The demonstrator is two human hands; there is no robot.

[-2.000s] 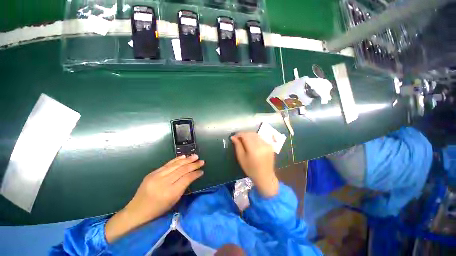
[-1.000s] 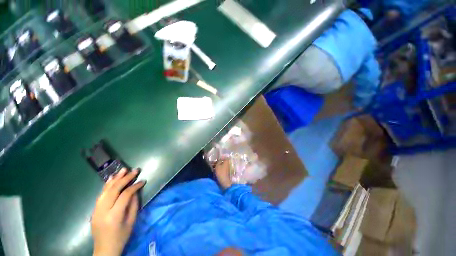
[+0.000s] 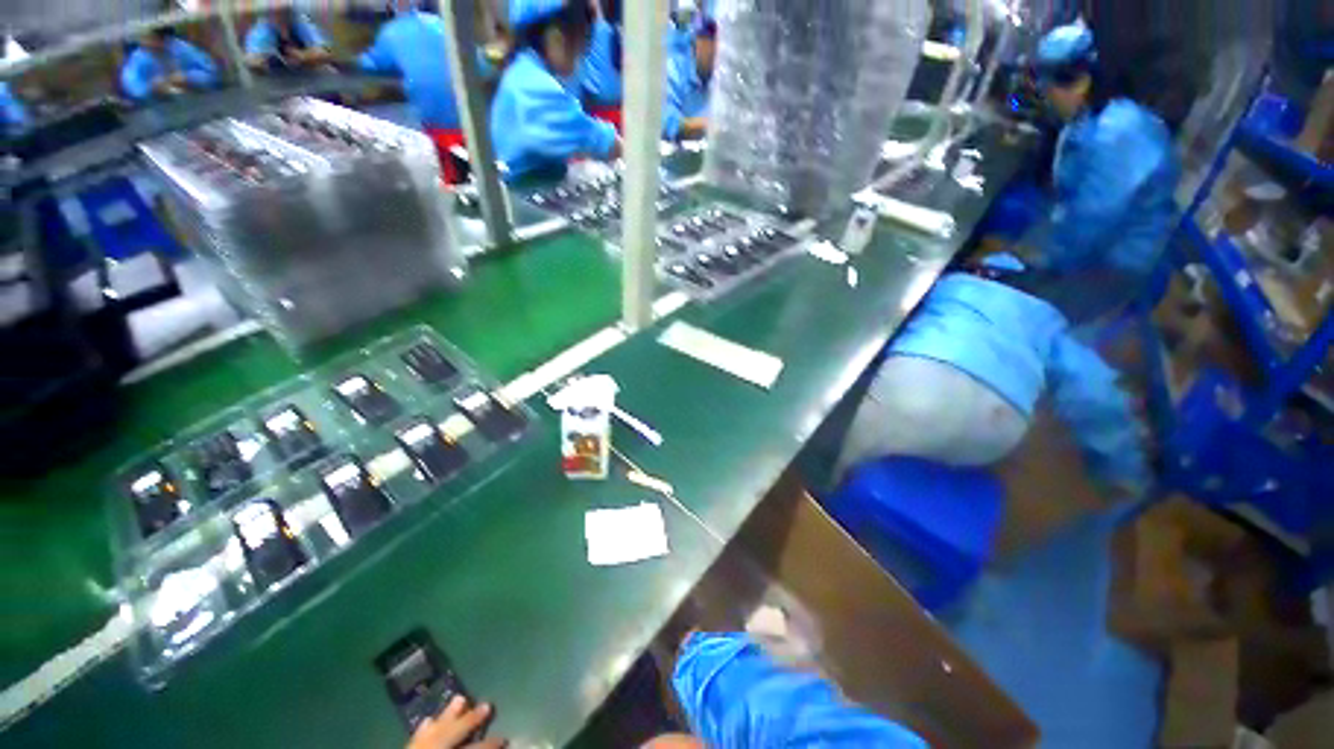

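A black keypad phone lies face up on the green bench near the bottom edge. My left hand has its fingers on the phone's lower end; most of the hand is cut off by the frame. My right sleeve reaches over the bench's front edge at the lower middle; the hand itself cannot be made out. A small whitish item, blurred, shows beside the sleeve. A clear blister tray holds several phones in two rows.
A printed carton with a white wipe stands mid-bench. Near it lie a white card, thin sticks and a white strip. Stacked trays and a pale post stand behind. Another person bends at the right.
The view has swung up and out, showing the line and other workers. The phone still lies under my left hand's fingers. My right hand, seen at white crumpled material before, is no longer visible.
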